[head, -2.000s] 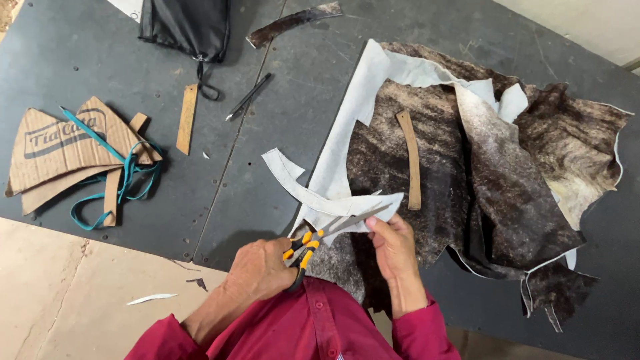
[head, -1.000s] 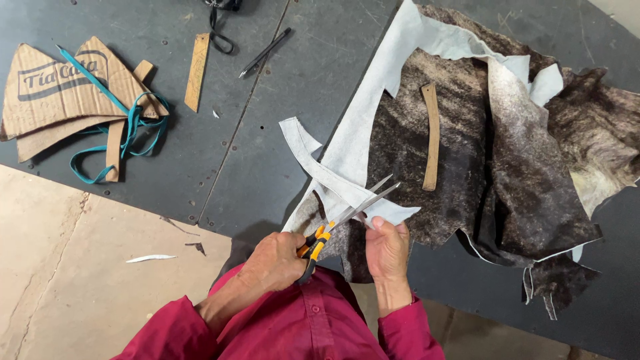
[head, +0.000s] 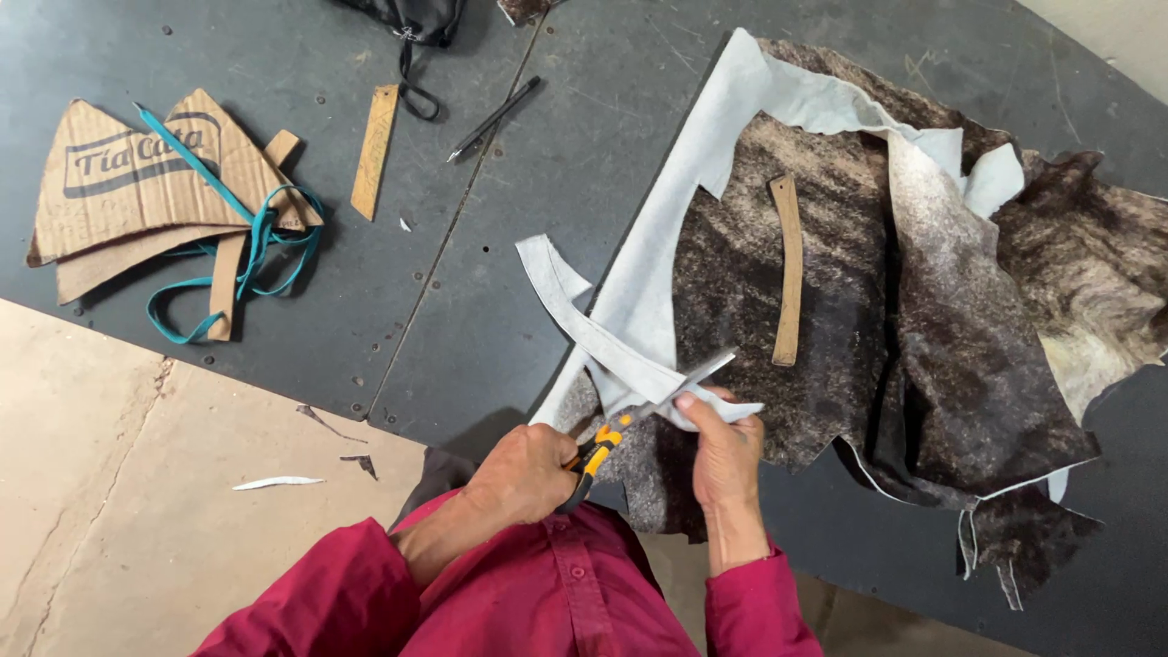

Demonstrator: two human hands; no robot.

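Note:
My left hand (head: 534, 470) grips yellow-and-black-handled scissors (head: 598, 447), whose blades reach up and right across a curved white strip, the pale back of a hide piece (head: 598, 342). My right hand (head: 728, 452) pinches the strip's right end between thumb and fingers, close beside the blades. Part of the lower blade is hidden by the white material. Under and right of the strip lies a dark brindled hide with short hair (head: 748, 265), its white underside (head: 703, 137) folded up along the left and top. A narrow curved cardboard template (head: 788, 274) rests on the hide.
Cardboard templates (head: 119, 164) with a teal cord (head: 196, 164) lie at the left of the dark table (head: 365, 301). Near the top are a wooden-coloured strip (head: 374, 151), a black pen (head: 493, 119) and a black drawstring bag (head: 420, 23). Scraps lie on the floor (head: 82, 438).
The scissor blades stand wide apart in the earlier frames and look closer together now. Both hands keep hold of the scissors and the strip. The view has shifted slightly.

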